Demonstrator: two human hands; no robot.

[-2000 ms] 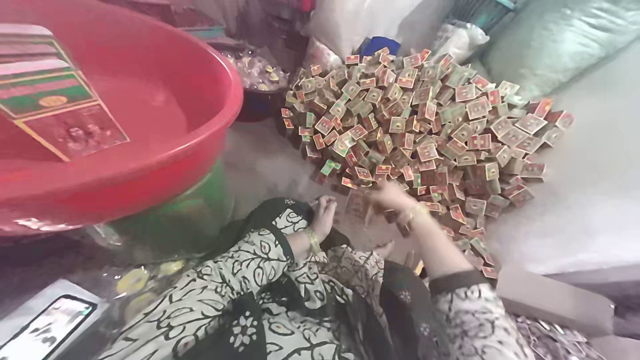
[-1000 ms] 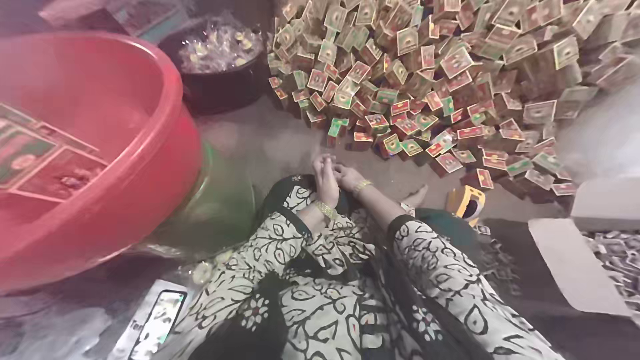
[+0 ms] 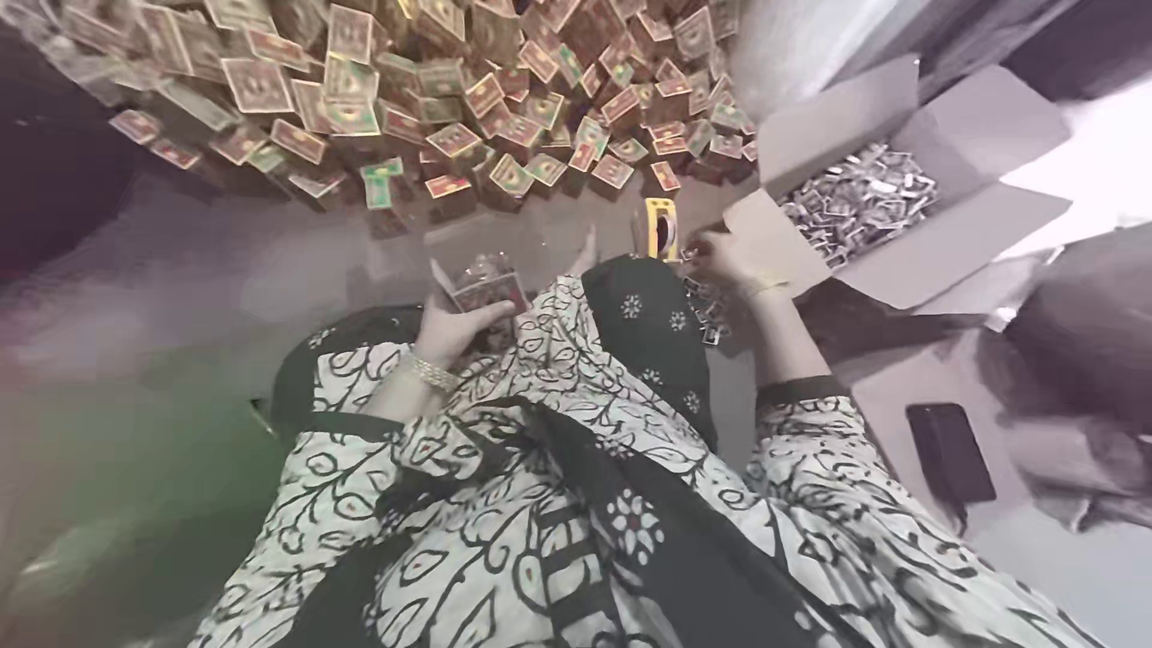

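Note:
My left hand [image 3: 459,324] holds a small printed box [image 3: 490,295] over my lap, thumb across its face, with clear plastic showing at its top. My right hand [image 3: 720,256] is low beside the yellow tape dispenser [image 3: 660,229], fingers bent down near small loose pieces [image 3: 706,315] scattered on the floor by my knee. Whether a piece is between those fingers cannot be made out. Beyond both hands lies a large heap of small printed boxes [image 3: 450,139] in red, green and tan.
An open cardboard box [image 3: 832,256] full of small metallic-looking pieces [image 3: 868,193] stands at the right. A dark phone [image 3: 951,453] lies on a pale surface at the lower right. My bare foot [image 3: 585,252] shows between the hands.
My hands, together one second ago, are now apart: the left holds a printed box and the right is by the tape dispenser. The view has swung right.

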